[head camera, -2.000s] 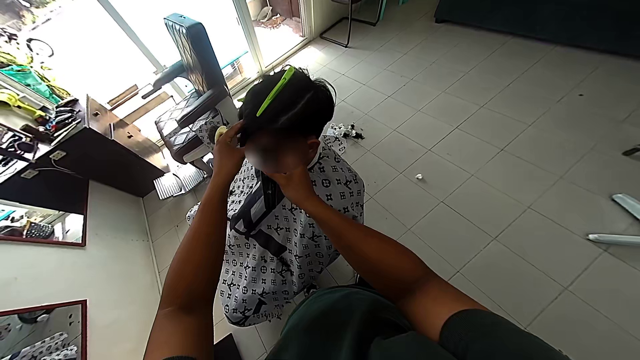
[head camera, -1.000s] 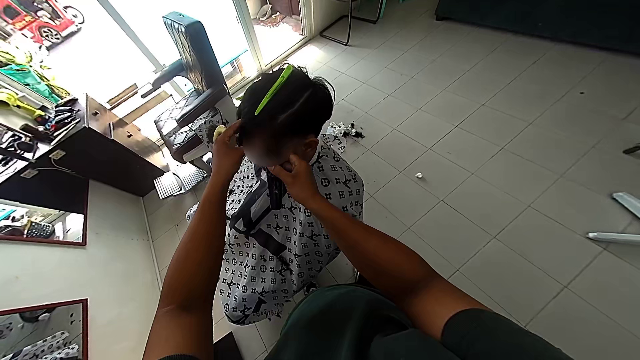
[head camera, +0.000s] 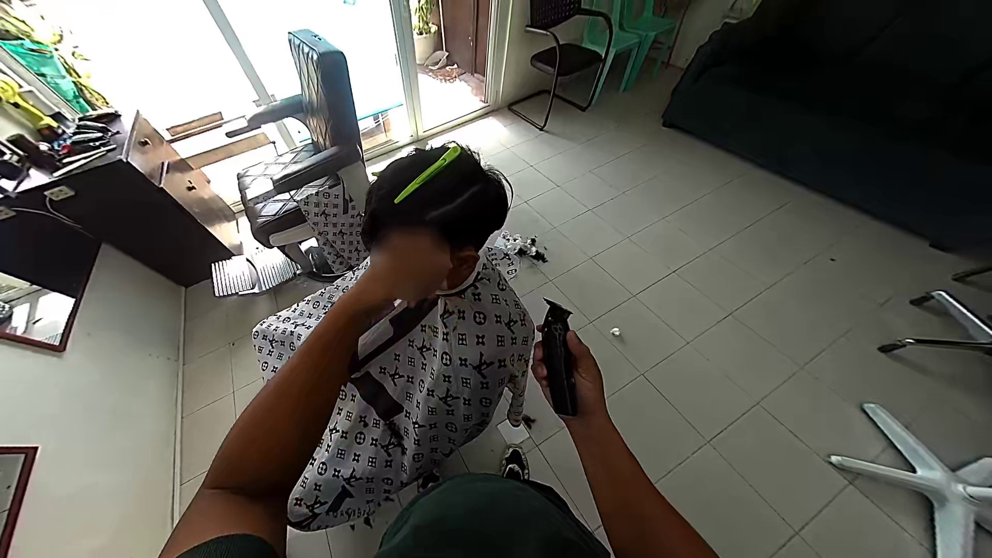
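Note:
A seated person in a white patterned barber cape (head camera: 457, 341) is in front of me, with dark hair (head camera: 442, 198) parted by a line on top. A bright green hair clip (head camera: 428, 174) lies in the hair. My left hand (head camera: 387, 275) is at the person's blurred face; its fingers are mostly hidden. My right hand (head camera: 581, 372) is shut on a black hair trimmer (head camera: 558, 360), held upright to the right of the cape, its blade end up and apart from the head.
A padded barber chair (head camera: 329, 101) stands behind at the left, near a dark counter (head camera: 116, 186) with tools. Cut hair and white scraps (head camera: 523, 246) lie on the tiles. A white chair base (head camera: 949, 484) is at the lower right, a dark sofa (head camera: 821, 132) at the upper right.
My right hand has moved away from the face, to the right and down, and the trimmer now shows plainly in it. My left hand has moved from the side of the head to the face.

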